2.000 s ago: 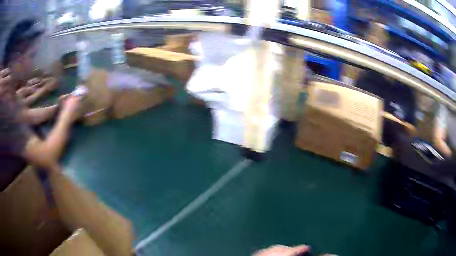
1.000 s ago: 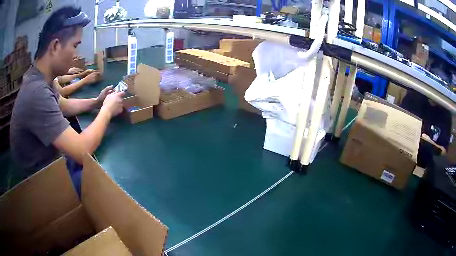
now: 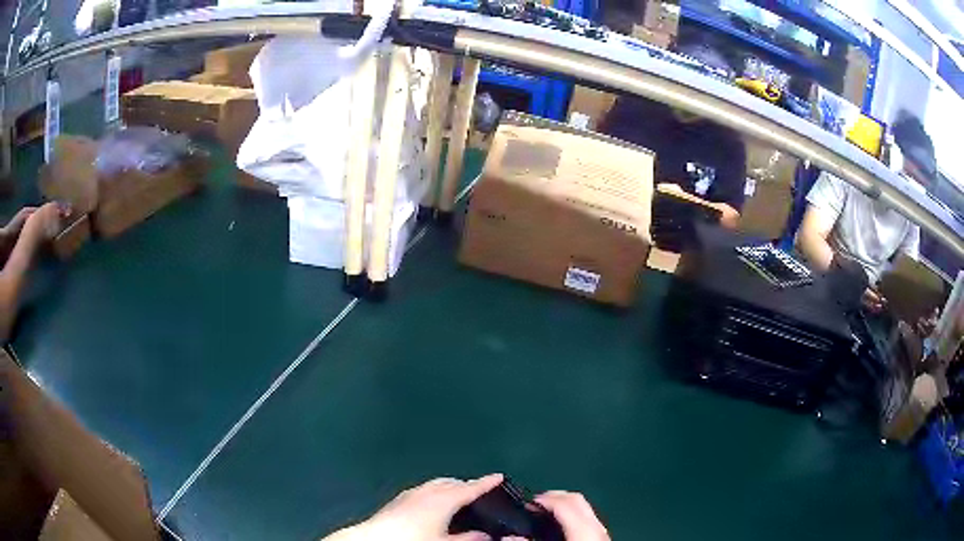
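My left hand (image 3: 419, 511) and my right hand (image 3: 574, 516) are at the bottom edge, low over the dark green mat (image 3: 423, 396). Between them they hold a black block (image 3: 505, 516) that looks like a power adapter. My fingers and the picture's edge hide part of it. Both hands are cut off by the bottom edge.
An open supply carton (image 3: 79, 454) is at lower left. A closed shipping carton (image 3: 560, 217) is at back centre, beside posts (image 3: 370, 174) and a white sack (image 3: 301, 116). A large black unit (image 3: 756, 317) is right. People sit across the bench and at far left.
The view has swung right; the large carton and the person at left have slid toward the left edge. Both my hands have come into view at the bottom with the black block.
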